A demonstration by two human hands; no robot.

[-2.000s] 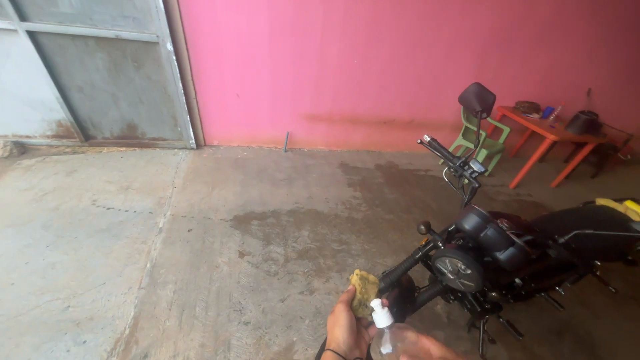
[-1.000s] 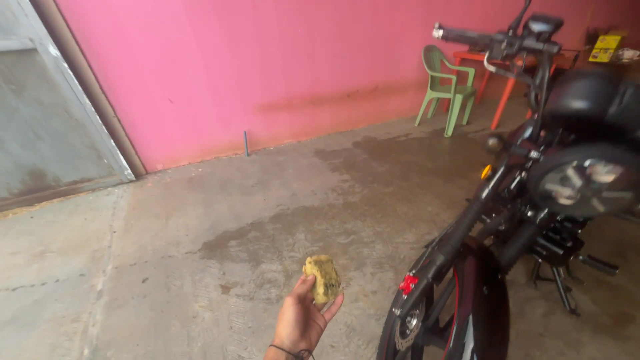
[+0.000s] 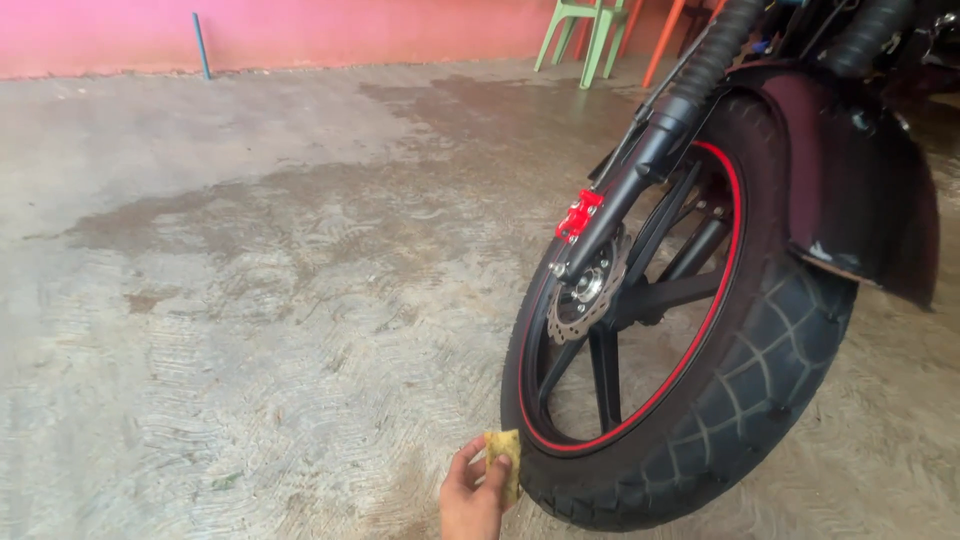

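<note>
My left hand (image 3: 474, 495) holds a worn yellow sponge (image 3: 511, 444) between thumb and fingers, low in the head view. The sponge is at the lower left edge of the motorcycle's front tyre (image 3: 660, 480); whether they touch I cannot tell. The black spoked wheel has a red rim stripe (image 3: 731, 217), a brake disc (image 3: 592, 300) and a red brake caliper (image 3: 579, 215) beside the fork leg (image 3: 626, 187). A dark mudguard (image 3: 840, 172) covers the tyre's upper part. My right hand is out of view.
Partly wet, rough concrete floor (image 3: 262, 337) lies left of the wheel. A green plastic chair (image 3: 592, 37) and orange-red table legs (image 3: 664, 41) stand behind, near the pink wall (image 3: 375, 30). A thin blue pipe (image 3: 201, 45) rises by the wall.
My left hand has come to the front tyre with the sponge. My right hand and the white-topped clear bottle, seen two seconds ago, are out of view. The view has moved closer to the wheel.
</note>
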